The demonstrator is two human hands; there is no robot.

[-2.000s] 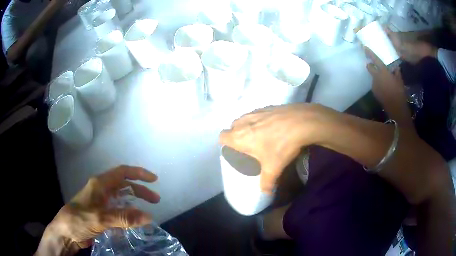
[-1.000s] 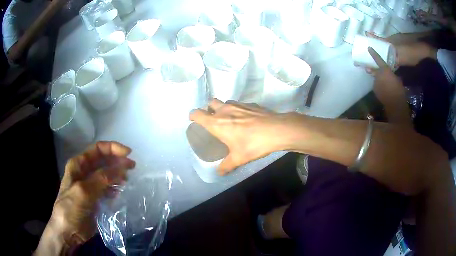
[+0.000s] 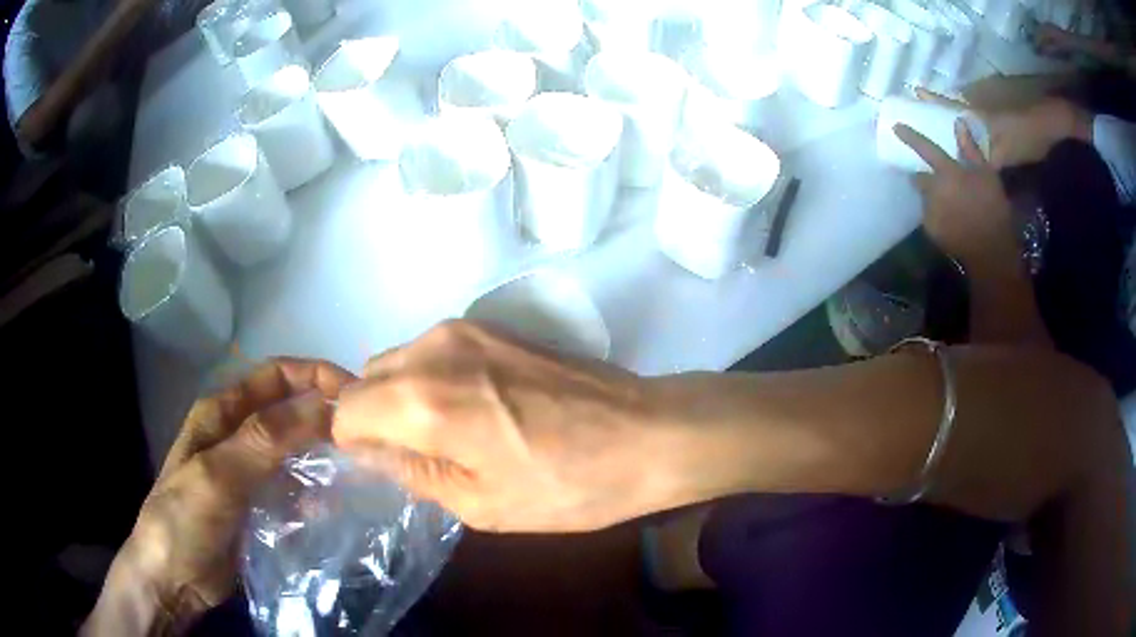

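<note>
A clear, crinkled plastic bag (image 3: 343, 548) hangs below my two hands at the lower left. My left hand (image 3: 243, 454) holds its upper edge. My right hand (image 3: 486, 429), with a silver bangle on the wrist, meets my left hand at the bag's top edge, its fingertips closed on the bag. A white container (image 3: 548, 311) is on the table just behind my right hand, which hides its lower part. Several white open-topped containers stand farther back, one of them (image 3: 713, 212) near a dark strip.
The white table (image 3: 336, 299) has a dark strip (image 3: 782, 218) near its right edge. More containers (image 3: 175, 286) stand at the left and in rows at the back right. Another person's hands (image 3: 965, 187) hold a white container at the right. An arm (image 3: 94, 75) shows at upper left.
My right hand has let go of the white container, which stays on the table, and has moved left and down to the bag. My left hand has come closer to my right hand.
</note>
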